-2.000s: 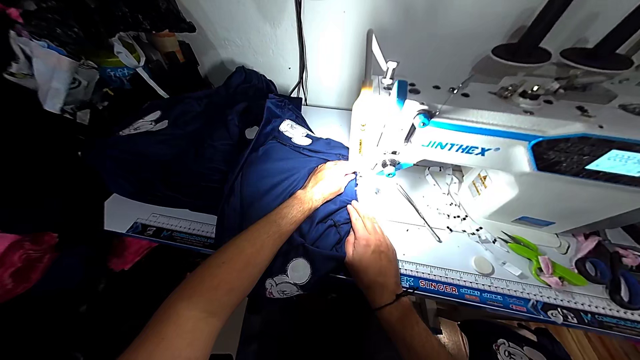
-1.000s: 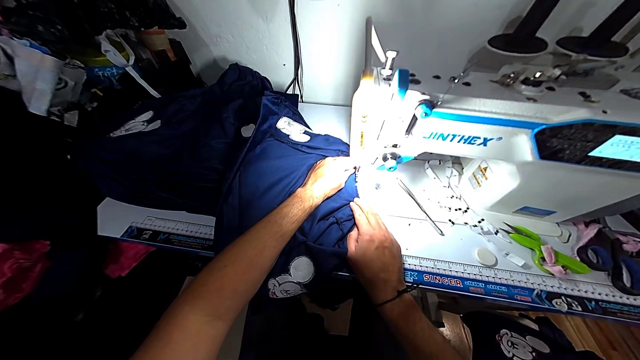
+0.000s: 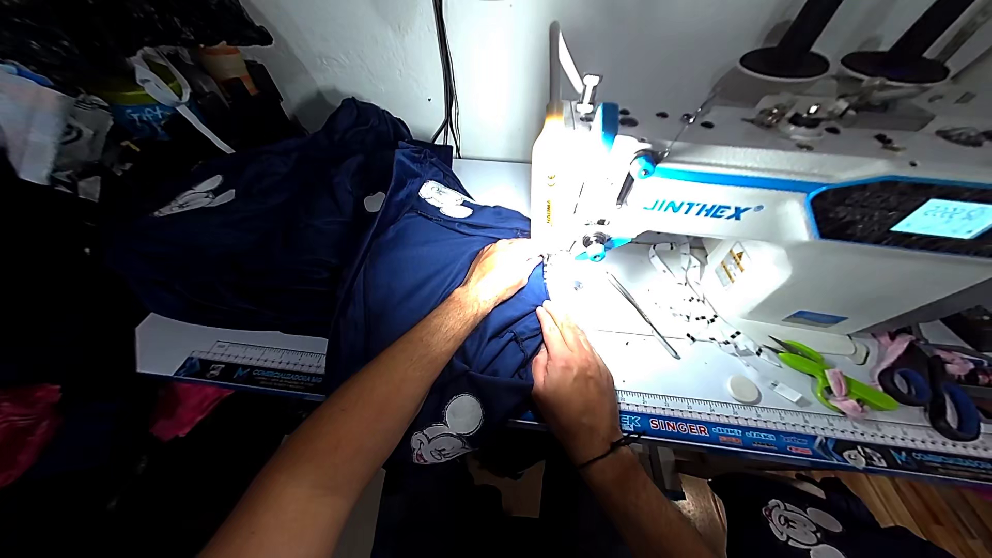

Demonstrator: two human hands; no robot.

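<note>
Navy fabric with white cartoon mouse patches [image 3: 411, 263] lies over the table, its right edge under the needle area of a white and blue Jinthex sewing machine [image 3: 697, 203]. My left hand [image 3: 504, 271] lies on the fabric just left of the presser foot, fingertips partly lost in the lamp glare. Below it, my right hand [image 3: 572, 372] pinches the fabric's edge between thumb and fingers, with a dark cord bracelet on its wrist. Glare hides the needle and the foot.
Right of the needle lie tweezers [image 3: 643, 316], a white tape measure [image 3: 694, 298], a round white chalk disc [image 3: 743, 389], green thread snips [image 3: 837, 376] and dark-handled scissors [image 3: 934, 391]. A ruler strip [image 3: 728, 411] runs along the front edge. Dark cloth [image 3: 46, 271] is piled at the left.
</note>
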